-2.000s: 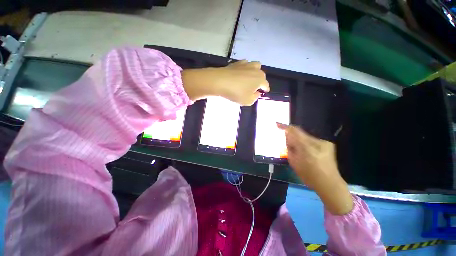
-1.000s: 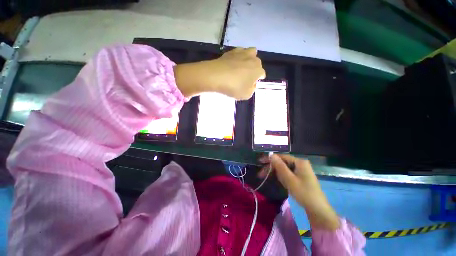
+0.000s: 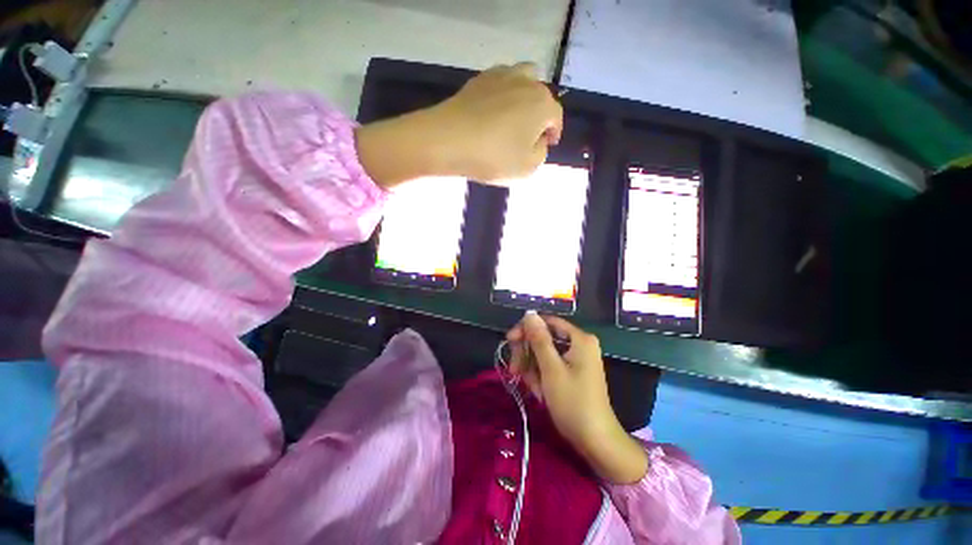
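Observation:
Three lit smartphones stand in slots of a black phone tray [image 3: 751, 245]: a left phone [image 3: 421, 234], a middle phone [image 3: 541, 234] and a right phone [image 3: 661, 240] with list rows. My left hand [image 3: 496, 126] is closed at the middle phone's top edge; a small dark piece seems to show at its fingertips, but I cannot tell what it is. My right hand [image 3: 556, 367] pinches the white plug of a white test cable [image 3: 522, 458] at the middle phone's bottom edge. Whether the plug is seated cannot be seen.
Pale boards [image 3: 682, 53] lie behind the tray. Black trays [image 3: 906, 287] stand at the right. White plugs and cords [image 3: 43, 91] are at the far left. The bench's metal edge [image 3: 789, 373] runs along the front, above a blue floor with yellow-black tape [image 3: 853, 516].
The white plug has left the right phone and moved left to the middle phone with my right hand. My left hand has shifted from the right phone's top to the middle phone's top. The view has shifted.

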